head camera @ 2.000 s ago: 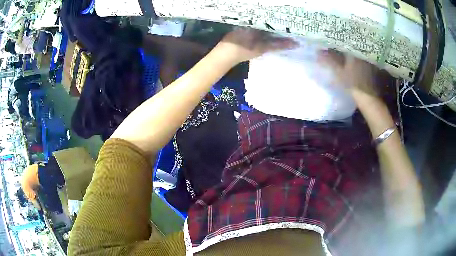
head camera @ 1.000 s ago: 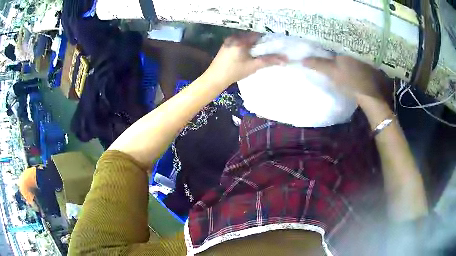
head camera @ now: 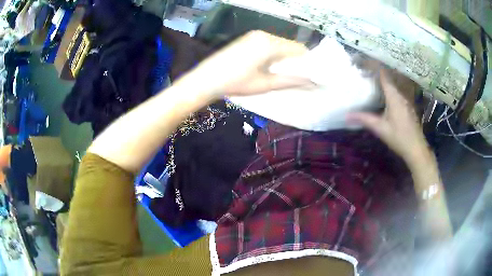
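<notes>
White fabric pieces [head camera: 307, 105] lie bunched over the upper lap, in front of the machine table's edge. My left hand [head camera: 264, 62] is on their left part, with the thumb on top and the fingers at the far side, gripping them. My right hand [head camera: 391, 116] is at their right end, fingers spread and thumb near the lower edge; whether it grips the fabric is not clear. The red plaid apron [head camera: 296, 205] with white binding lies under the fabric.
The pale, worn machine table [head camera: 372, 40] runs across the top. A blue crate [head camera: 183, 234] with black, pale-trimmed garments [head camera: 210, 161] stands left of the lap. Dark cloth [head camera: 121, 64] hangs at upper left. An open cardboard box [head camera: 51, 167] is at far left. White cords [head camera: 458, 132] hang at right.
The view has shifted a little. The fabric's upper part is now raised into a peak between the hands. My right hand has opened and moved to the fabric's right end, its thumb lower.
</notes>
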